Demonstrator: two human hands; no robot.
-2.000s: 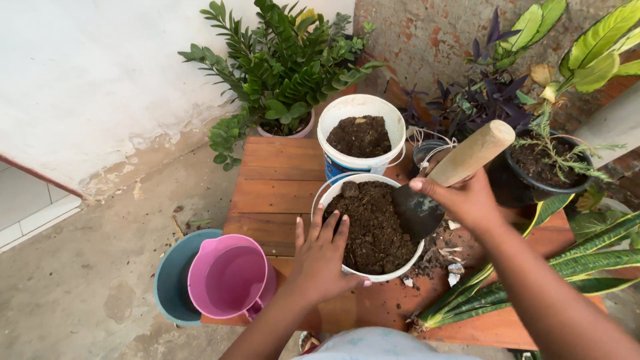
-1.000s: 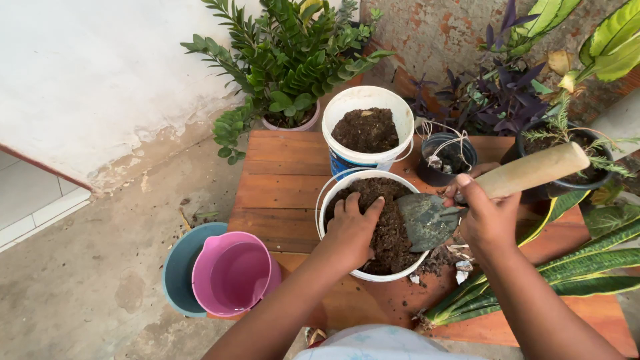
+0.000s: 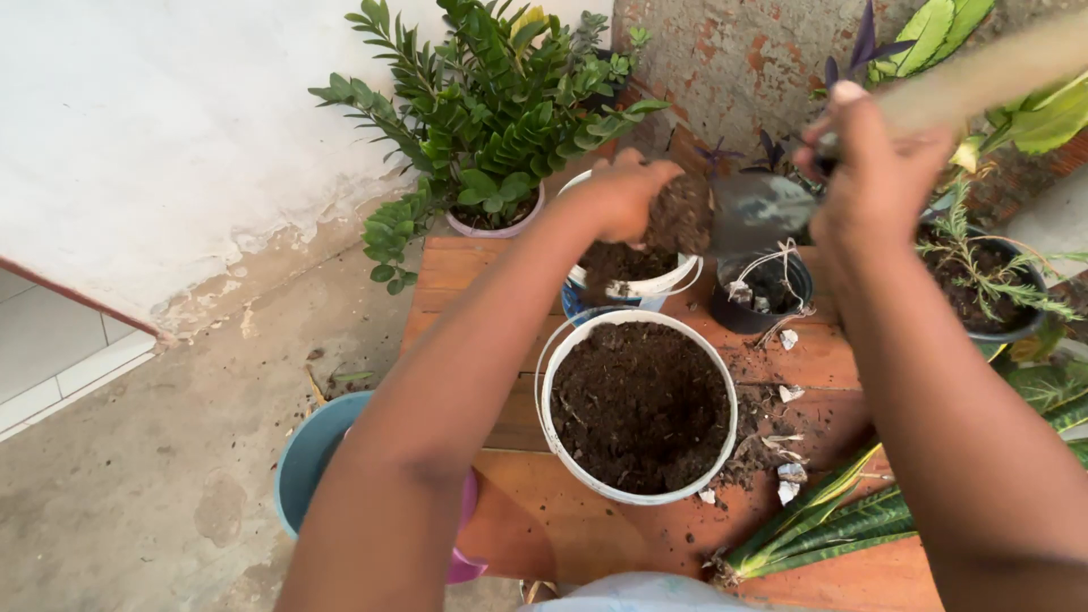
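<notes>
My right hand grips a trowel by its wooden handle, where the neck meets the blade. The blurred metal blade is level over the far side of the table. Against its tip lies a clump of dark soil, with my left hand at the clump's left side; how firmly its fingers hold the soil is hard to see. Below them is the far white bucket with soil inside, and some soil falls at its near rim. The near white bucket holds soil with a hollow at the right.
A small black pot with string stands right of the far bucket. Snake plant leaves lie at the wooden table's right front. Potted plants stand behind and at the right. A blue-green bucket and a pink container are at the left.
Both hands and the trowel have moved from the near bucket to above the far one, taking soil along. A hollow now shows in the near bucket's soil.
</notes>
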